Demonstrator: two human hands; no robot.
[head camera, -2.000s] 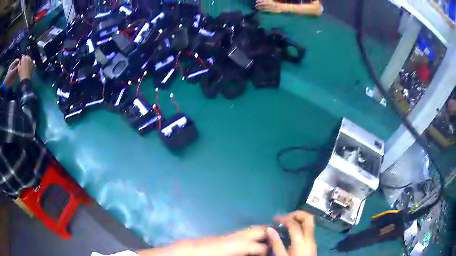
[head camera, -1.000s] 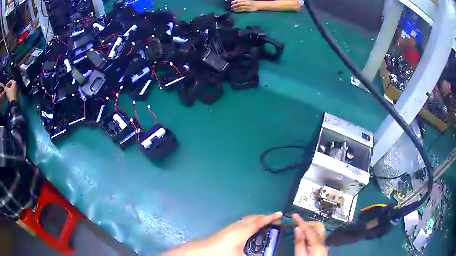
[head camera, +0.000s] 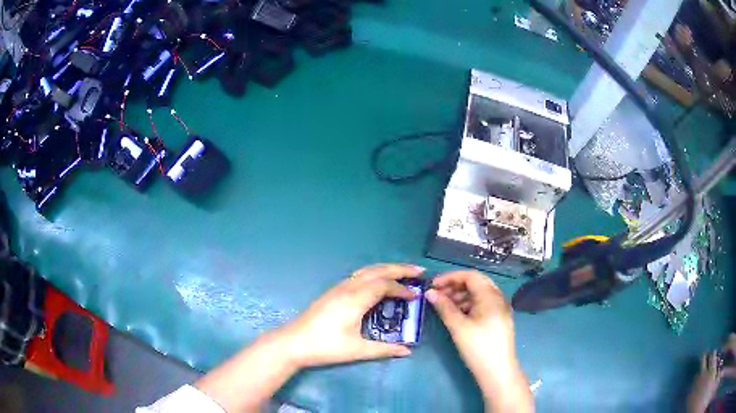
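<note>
My left hand (head camera: 343, 319) holds a black speaker housing (head camera: 388, 319) at the bottom centre, its open inner side facing up. A bluish-white battery cell (head camera: 412, 317) lies along the housing's right side. My right hand (head camera: 476, 314) is at the housing's upper right corner, thumb and forefinger pinched together at its edge. Whether something tiny is between those fingertips cannot be made out. The electric screwdriver (head camera: 577, 276), dark with a yellow-orange patch, is right of my right hand, untouched.
The silver-white screw feeder (head camera: 512, 173) stands beyond my hands, with a black cord looping to its left. A heap of black speaker units (head camera: 89, 89) fills the far left. Green circuit boards (head camera: 682, 270) lie at right. A red stool (head camera: 73, 339) is at lower left.
The view has shifted, so the bench things appear higher and further left. The housing and both hands show more fully. My right fingers have moved in to the housing's corner.
</note>
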